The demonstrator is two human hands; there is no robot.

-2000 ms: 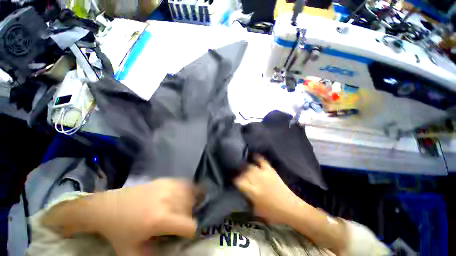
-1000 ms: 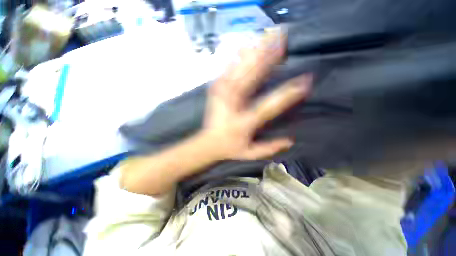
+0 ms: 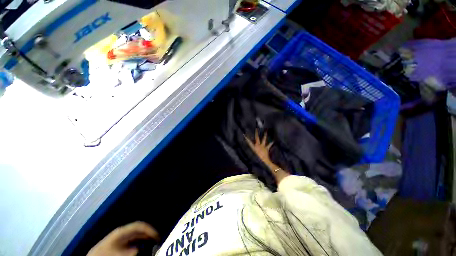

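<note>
Dark grey cloth (image 3: 305, 137) lies over the near rim of a blue plastic crate (image 3: 387, 115) and hangs down towards my lap. More dark cloth with a white strip lies inside the crate. My right hand (image 3: 261, 146) rests on the cloth with its fingers spread, beside the crate. My left hand (image 3: 125, 241) is at the bottom edge, blurred and partly cut off, below the table edge. Its fingers are curled, and whether it holds anything cannot be seen.
The white sewing machine (image 3: 100, 30) stands on the white table (image 3: 40, 155) at upper left. An orange-yellow bag (image 3: 155, 31) and a slim black tool (image 3: 171, 50) lie by it. A ruler strip (image 3: 165, 107) runs along the table edge. Purple cloth (image 3: 432, 62) is at right.
The view has swung right to the crate. The dark cloth has gone from the table to the crate side. My left hand has moved from the cloth to the lower left.
</note>
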